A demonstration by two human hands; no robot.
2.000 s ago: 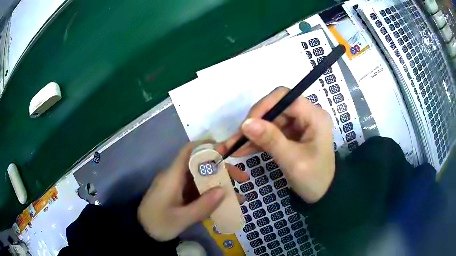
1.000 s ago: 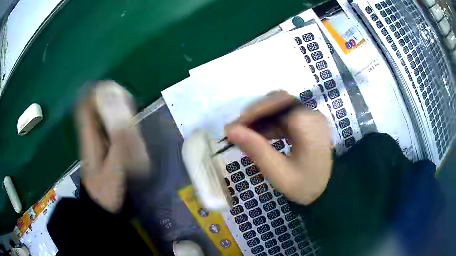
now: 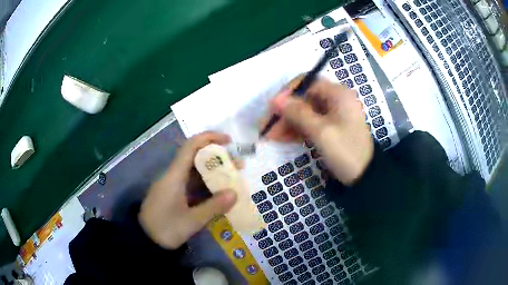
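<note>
My left hand [image 3: 184,192] holds a cream plastic housing [image 3: 225,181] over the label sheet's left edge, its rounded end up. That end shows dark figure-like marks. My right hand [image 3: 320,125] grips black tweezers [image 3: 316,69]. The tweezers slant down to the left, and the tip is right of the housing, apart from it. A small greyish blurred piece is near the tip; I cannot tell if it is a label. The label sheet [image 3: 301,203] has rows of dark labels and a white area without labels.
Several cream housings lie on the green belt [image 3: 145,50], one nearer at left [image 3: 84,94]. Another housing [image 3: 210,276] is at the bottom edge. Spare label sheets [image 3: 457,61] are at right. A yellow strip [image 3: 238,253] lies beside the label sheet.
The left hand first moved a housing out to the belt, then came back and now holds another one. A housing now lies on the belt. The tweezers moved up, away from the housing.
</note>
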